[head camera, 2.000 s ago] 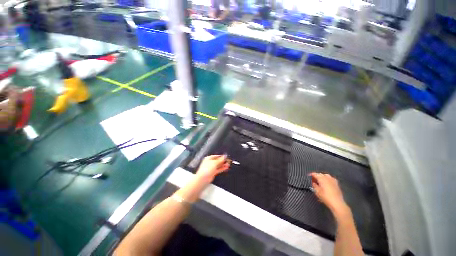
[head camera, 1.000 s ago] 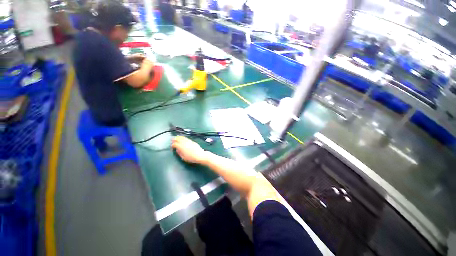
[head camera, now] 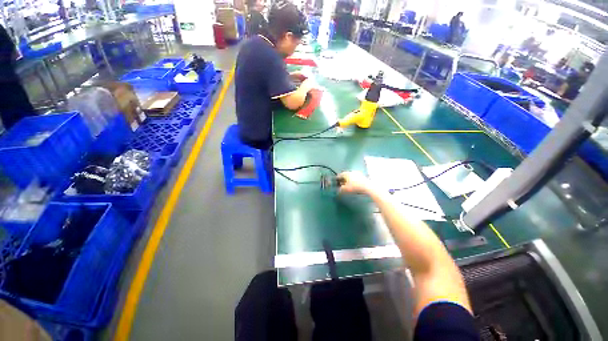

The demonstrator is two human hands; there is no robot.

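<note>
My right hand reaches in from the lower right over the green bench. Its fingers are closed at a dark bundle of black cables, slightly blurred; individual connectors cannot be made out. Black cable runs left from the bundle to the bench edge. Another black cable curves across the white paper sheets right of the hand. A steel rule lies along the near bench edge, with a black strap across it. My left hand is out of the picture.
A yellow tool with a dark nozzle stands farther back. A seated person works at the bench's left side. A grey post and black mesh surface are at right. Blue crates stand at left.
The view has swung left. My right hand has gone from the mesh surface to the cables on the bench and closed on the bundle. My left hand has left the picture.
</note>
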